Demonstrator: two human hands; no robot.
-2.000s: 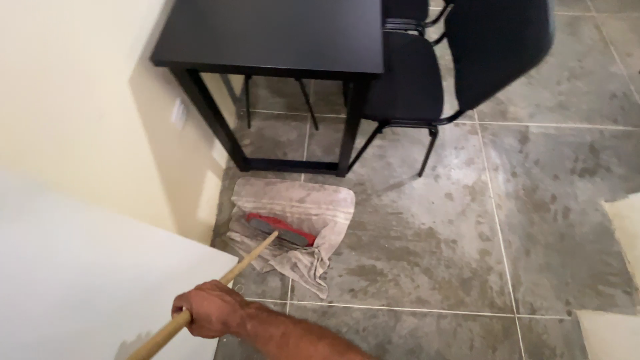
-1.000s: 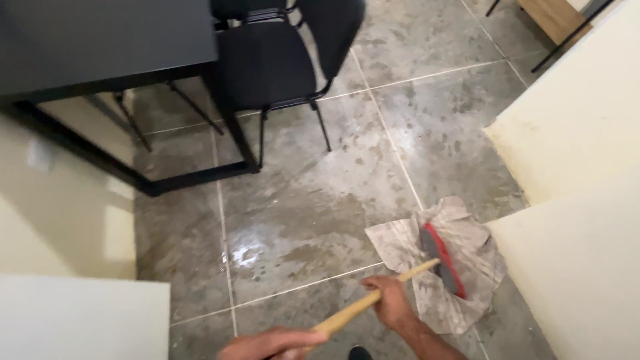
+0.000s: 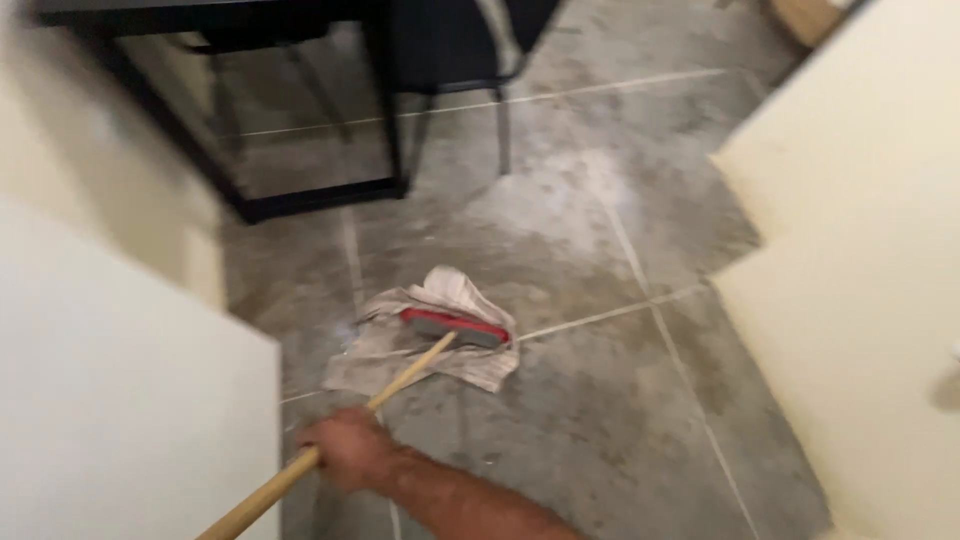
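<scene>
My right hand [image 3: 349, 448] is closed around the wooden handle [image 3: 262, 502] of a floor squeegee, reaching in from the bottom of the view. The squeegee head [image 3: 457, 330], red and grey, rests on a crumpled, light, dirty floor cloth [image 3: 390, 352] that lies spread on the grey tiles around it. The handle slants from the head down to the lower left and leaves the view there. My left hand is out of view.
A black table [image 3: 326, 201] stands at the upper left, with a black chair [image 3: 457, 52] beside it. A white panel [image 3: 135, 375] borders the lower left. Cream wall corners [image 3: 847, 225] jut in from the right. The tiled floor [image 3: 570, 420] has damp-looking patches.
The squeegee head and cloth have moved left across the floor from beside the right-hand wall corner. My left hand, visible a second ago at the bottom, has left the view.
</scene>
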